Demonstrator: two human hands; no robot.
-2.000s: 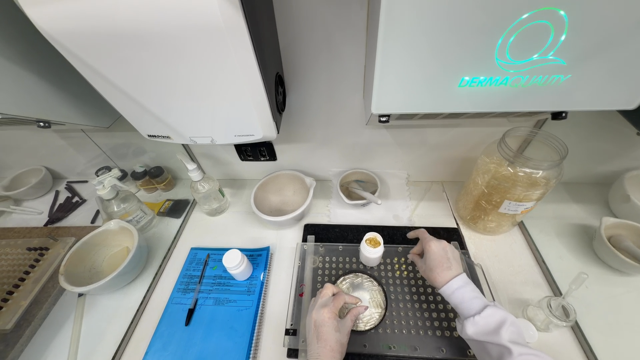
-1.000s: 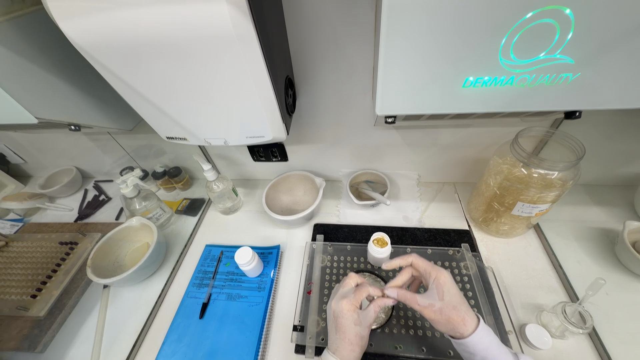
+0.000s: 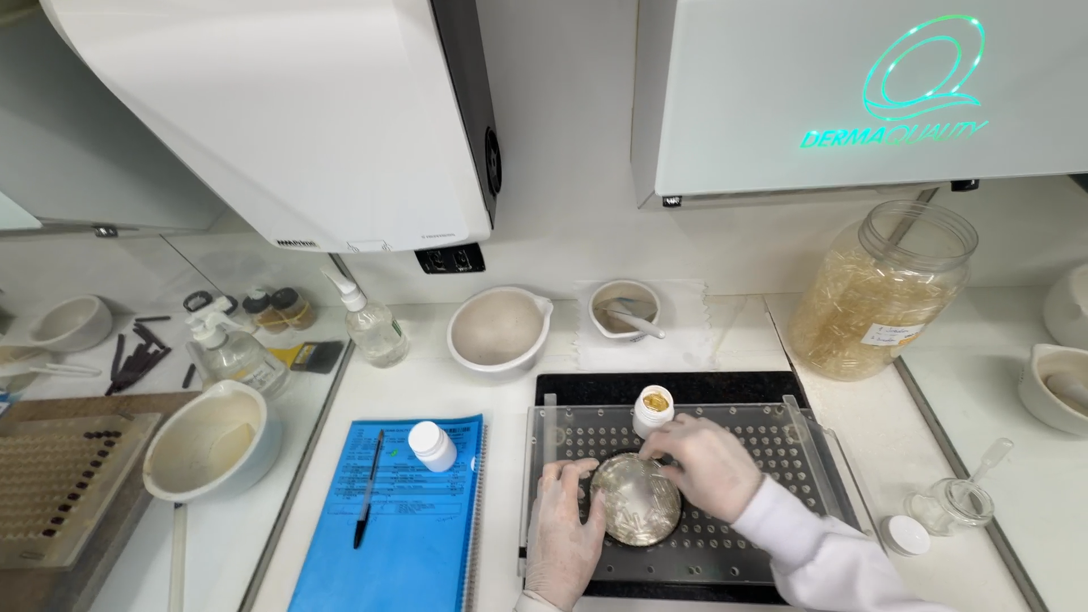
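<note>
A round clear dish holding clear capsule shells sits on a capsule-filling board with rows of holes. My left hand, in a thin pale glove, rests at the dish's left edge, thumb and fingers apart around it. My right hand, gloved too, reaches over the dish's upper right rim with its fingertips bent down; whether they pinch a capsule cannot be told. Just beyond, an uncapped white plastic bottle with yellowish contents stands on the board, close to the right fingertips.
Left of the board lie a blue spiral notebook, a pen and a capped white bottle. Behind stand two mortars and a large capsule jar. A small glass jar and a white cap lie right.
My hands, close together over the dish one second ago, have moved apart. The left has gone to the dish's left side, and more of the dish shows.
</note>
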